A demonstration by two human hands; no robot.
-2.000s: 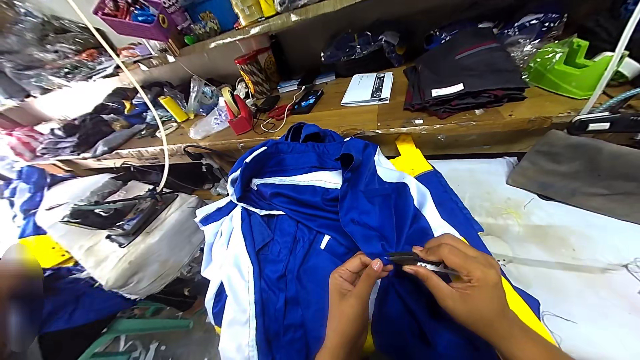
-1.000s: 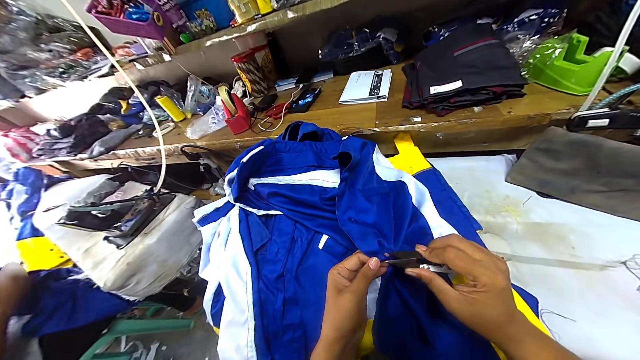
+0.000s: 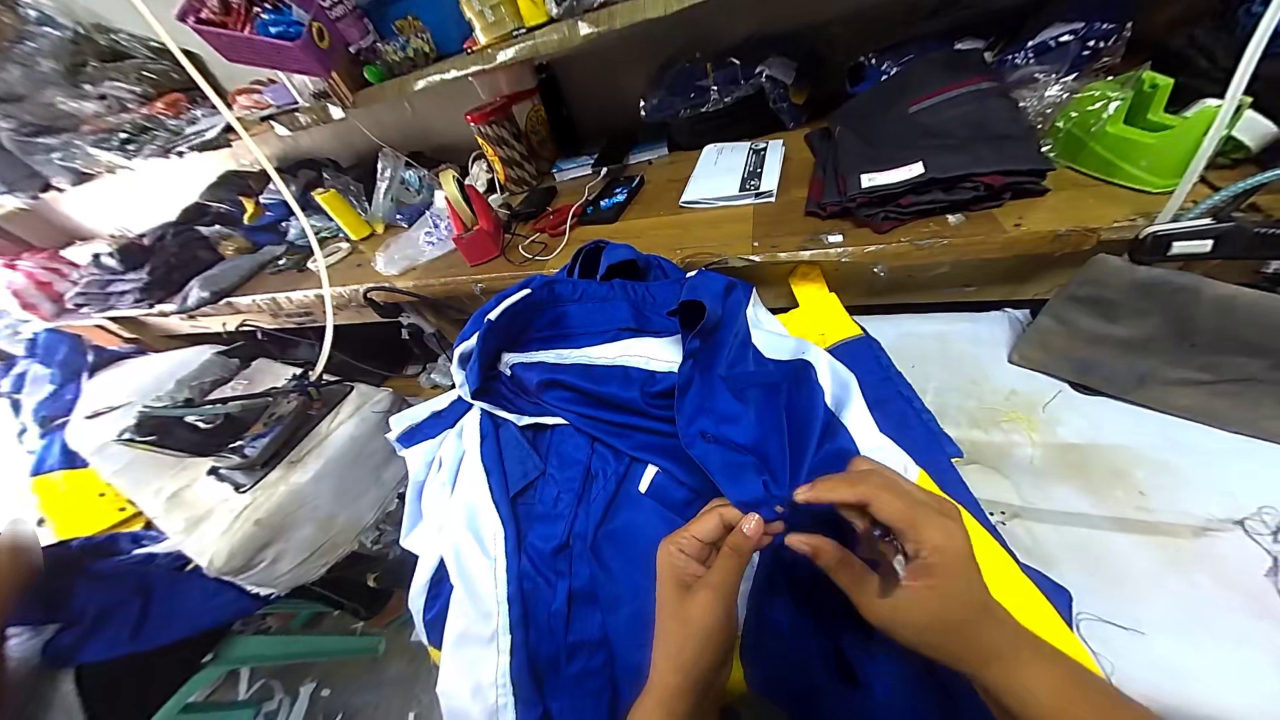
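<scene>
A blue garment (image 3: 590, 500) with white and yellow panels, a collar and a front placket lies spread before me. My left hand (image 3: 710, 560) pinches the placket's edge between thumb and fingers. My right hand (image 3: 885, 560) is just right of it, its index fingertip at the same edge and its thumb slightly apart. A small tool (image 3: 888, 553) with dark and silver parts is tucked in the right palm, mostly hidden by the fingers; its exact kind cannot be told. A small pale spot shows on the cloth between the hands.
Behind the garment runs a wooden shelf (image 3: 740, 235) with a red tape dispenser (image 3: 478, 228), a phone (image 3: 612, 199), folded dark clothes (image 3: 925, 140) and a green dispenser (image 3: 1130, 135). A clothes iron (image 3: 280, 430) rests on a padded white surface at left. Grey cloth (image 3: 1160, 340) lies right.
The small tool was held out between my right fingertips at the placket; now it is back in the palm. The right thumb and index have spread. My left hand keeps its pinch.
</scene>
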